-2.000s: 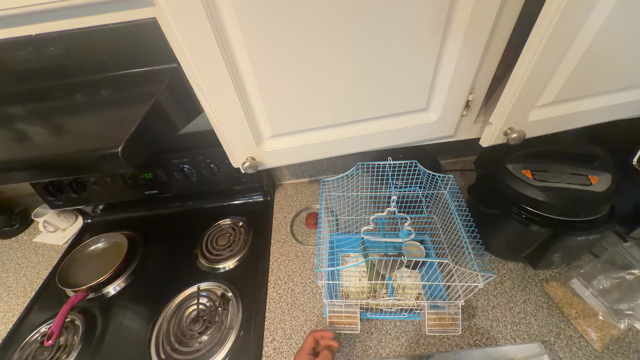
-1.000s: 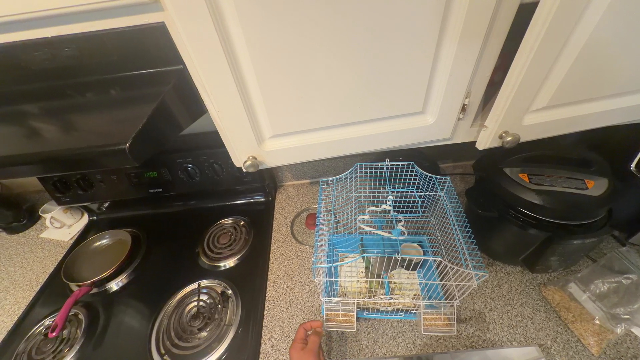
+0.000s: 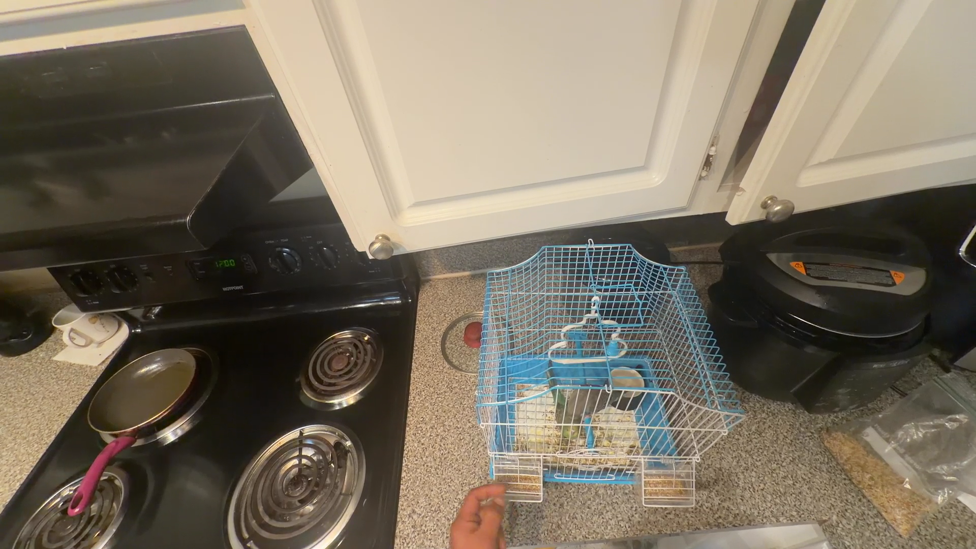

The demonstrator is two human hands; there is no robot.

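Note:
A wire birdcage (image 3: pixel 602 335) with a blue base stands on the speckled countertop. Inside it hang a white swing (image 3: pixel 587 351) and a small cup (image 3: pixel 627 381); seed litter lies on the cage floor. Two clear feeders holding seed stick out at the front, a left one (image 3: pixel 520 482) and a right one (image 3: pixel 668 485). One hand, seemingly my left hand (image 3: pixel 479 520), is at the bottom edge with curled fingers, close to the left feeder's outer corner. Whether it touches or grips the feeder cannot be told. My other hand is out of the frame.
Left of the cage is a black coil stove (image 3: pixel 396 427) with a pink-handled frying pan (image 3: pixel 142 390). A glass lid (image 3: pixel 461 343) with a red knob lies beside the cage. On the right are a black electric pressure cooker (image 3: pixel 827 320) and a bag of seed (image 3: pixel 888 473). White cabinets (image 3: pixel 518 99) hang above.
The hand stays near the left feeder, with its fingers posed differently. The hanging swing inside the cage has shifted and turned.

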